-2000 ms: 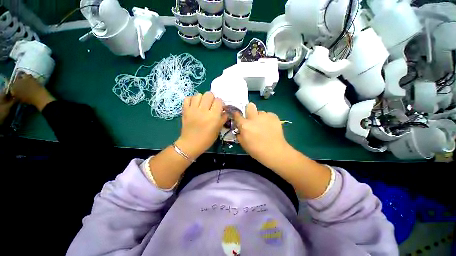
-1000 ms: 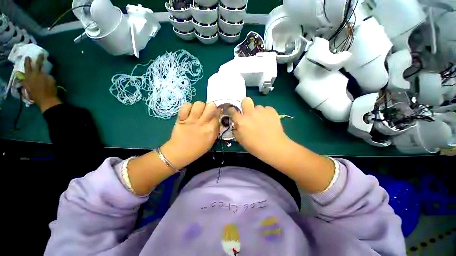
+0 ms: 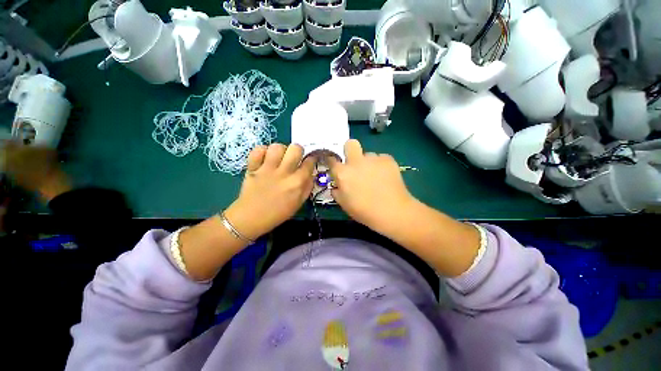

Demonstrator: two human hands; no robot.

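A white camera housing [image 3: 320, 124] lies on the green bench in front of me, its open end towards me and its bracket arm [image 3: 364, 96] pointing to the back right. My left hand [image 3: 273, 190] and my right hand [image 3: 368, 187], both bare, grip the two sides of the open end, with fingertips at the opening. Between them a small round part [image 3: 322, 178] shows a bluish spot, and thin black wires [image 3: 316, 217] hang over the bench edge. What the fingertips press inside is hidden.
A tangled heap of thin white loops [image 3: 243, 119] lies left of the housing. Stacked board cups [image 3: 287, 38] and a board in a white cup [image 3: 353, 57] stand behind. Camera bodies with wires [image 3: 464, 119] are piled at right; another body [image 3: 148, 43] is back left. Another person's blurred hand [image 3: 32, 170] is at far left.
My hands stay on the housing and have shifted slightly left; their fingers have spread from the middle to its sides. The round part shows bluish now. The other person's hand has moved off its camera body's top.
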